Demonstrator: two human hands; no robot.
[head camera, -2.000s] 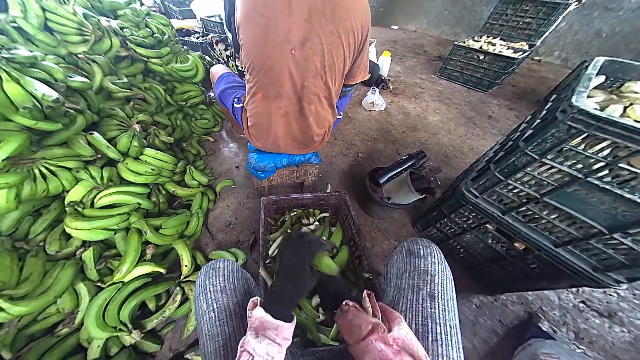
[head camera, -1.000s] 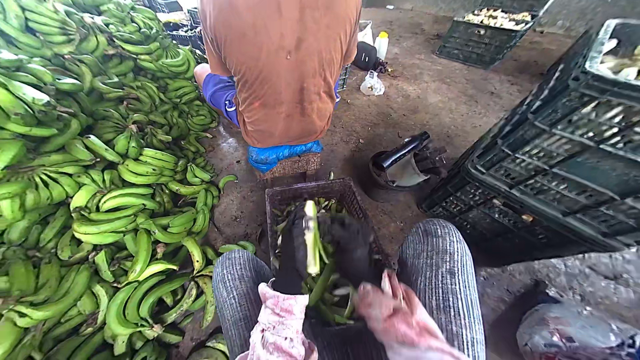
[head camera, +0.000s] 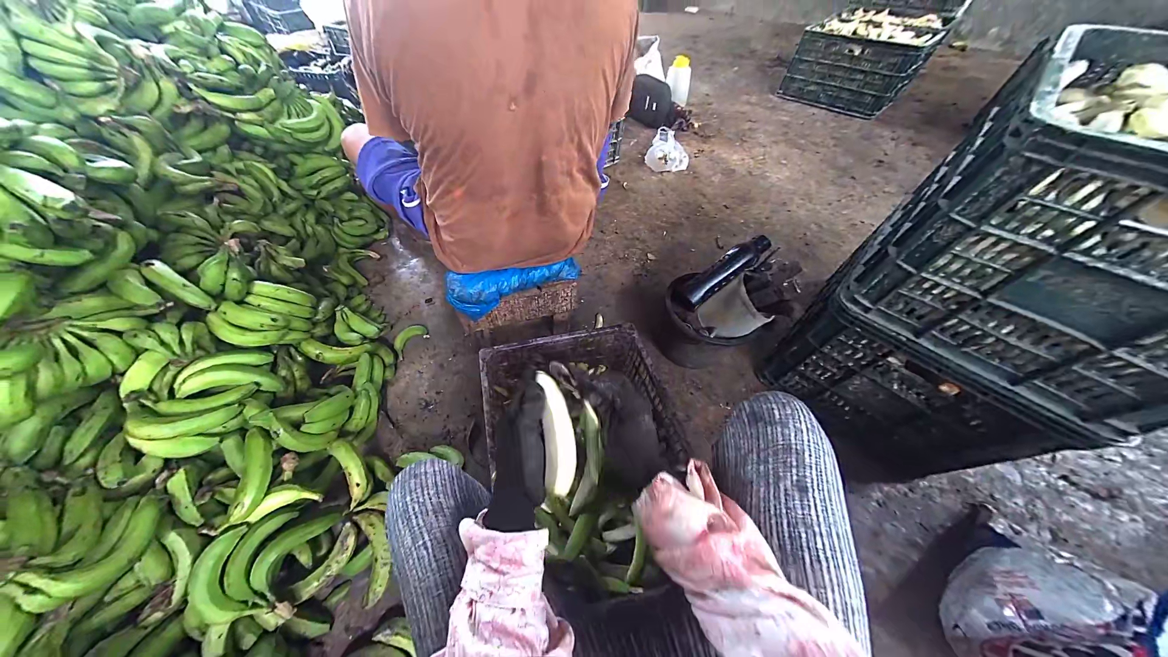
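Observation:
My left hand (head camera: 518, 447), in a dark glove under a pink sleeve, holds a pale peeled plantain (head camera: 558, 436) upright over a dark plastic crate (head camera: 584, 339) between my knees. A strip of green peel (head camera: 589, 456) stands along the fruit's right side, between my two hands. My right hand (head camera: 631, 433), also dark-gloved, is beside that peel with its fingers blurred; whether it grips the peel or a tool cannot be told. Green peels (head camera: 584, 538) lie in the crate below both hands.
Green plantains (head camera: 246, 392) are heaped at the left. A person in a brown shirt (head camera: 502, 128) sits ahead on a low wooden stool (head camera: 522, 308). Stacked crates (head camera: 1004, 301) with peeled pieces stand at the right, near a dark round container (head camera: 698, 328). A plastic bag (head camera: 1040, 602) lies lower right.
Two seconds ago a green plantain was at my hands; now a pale peeled one is in my left hand. My hands have moved apart, with peel showing between them.

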